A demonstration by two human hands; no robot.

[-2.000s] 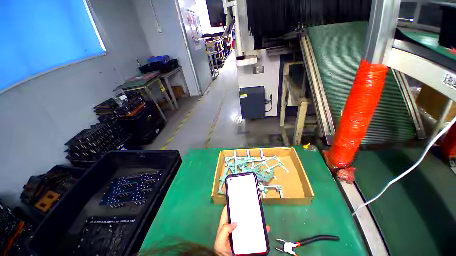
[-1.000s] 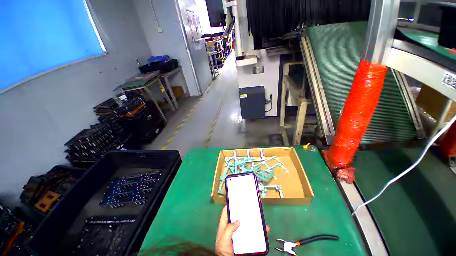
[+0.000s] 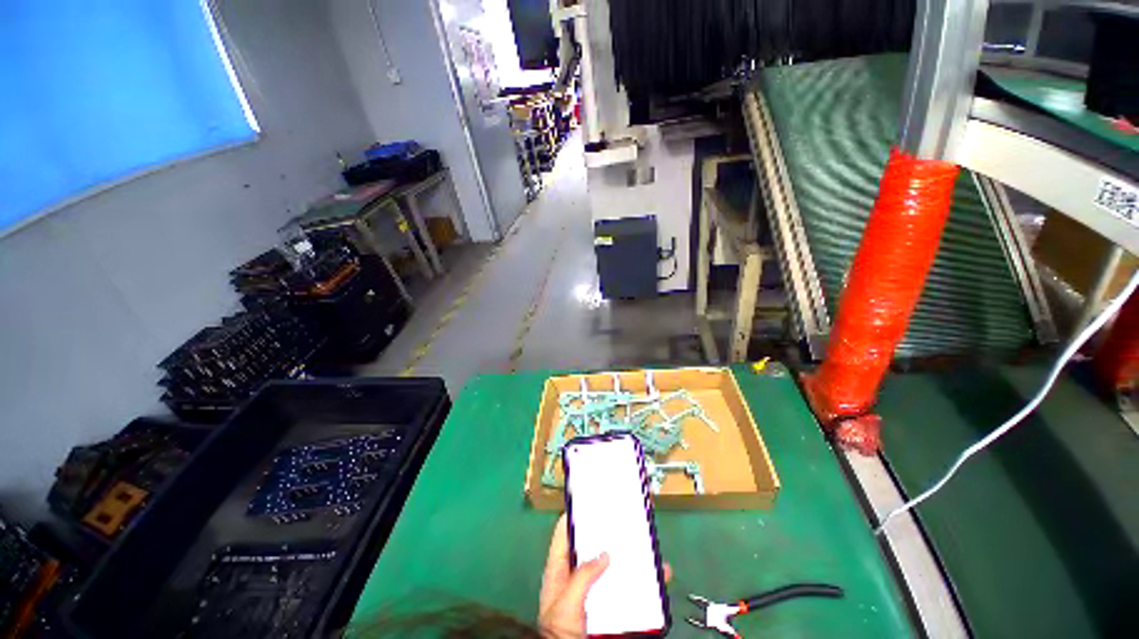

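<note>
My left hand (image 3: 567,587), bare and cut off by the bottom edge, holds a smartphone (image 3: 613,531) upright. The thumb lies over the left side of its lit white screen, and fingertips show at the right edge. The phone covers part of a shallow cardboard tray (image 3: 739,439) with tangled pale teal pieces (image 3: 607,409) in its left half. Side cutters (image 3: 759,604) with black handles lie on the green bench mat (image 3: 468,499), right of the phone. My right hand is not in view.
A deep black tote (image 3: 419,418) with dark carriers (image 3: 322,474) stands left of the bench. More carriers (image 3: 231,362) are stacked along the wall. Right are a red-orange wrapped post (image 3: 884,281), a white cable (image 3: 987,443) and a dark green conveyor belt (image 3: 1024,524).
My left thumb has moved slightly right, further over the screen. The view has shifted very slightly. The phone, tray and side cutters otherwise keep their places.
</note>
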